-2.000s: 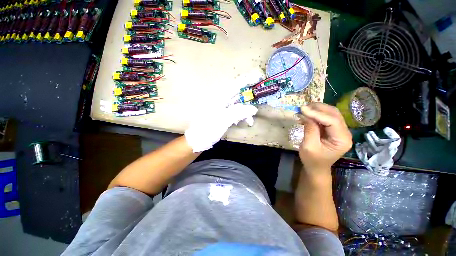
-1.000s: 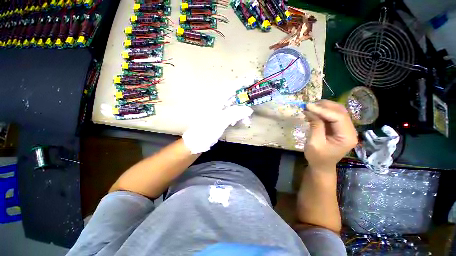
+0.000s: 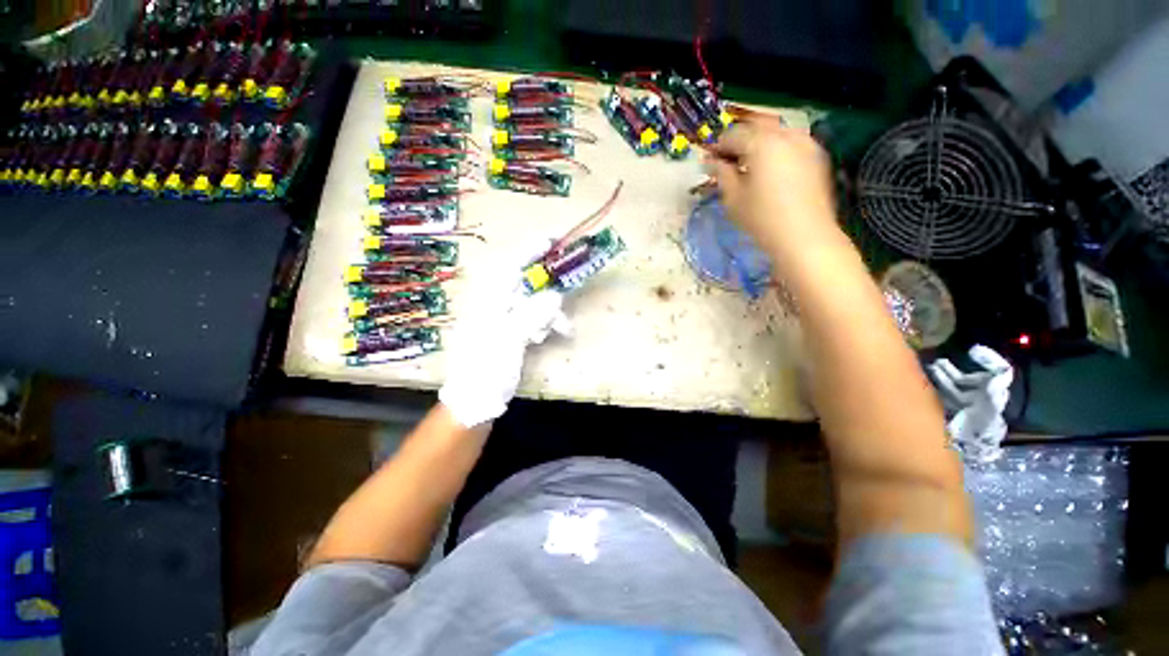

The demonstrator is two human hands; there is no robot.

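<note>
My left hand [image 3: 494,352], in a white glove, holds a circuit board [image 3: 573,262] by its yellow-block end, over the middle of the cream board. Thin red wires rise from the circuit board. My right hand [image 3: 773,180], bare, reaches over the copper-coloured pieces, which it mostly hides. Its fingertips are slightly blurred; I cannot tell whether they hold anything. The shallow paste dish [image 3: 721,246] is partly under my right hand and wrist. A blue stick-like thing seems to lie in the dish.
Circuit boards stand in two columns [image 3: 410,218] on the cream board [image 3: 641,365], with several more [image 3: 667,118] at its top. Rows of boards [image 3: 154,160] lie at upper left. A round wire guard [image 3: 940,186], a jar [image 3: 918,305] and a crumpled glove [image 3: 977,400] are at right.
My right hand has moved up from beside the held board to the copper-coloured pieces, and no longer holds the blue-ended stick beside the board. My left hand has moved the board left. The view has shifted.
</note>
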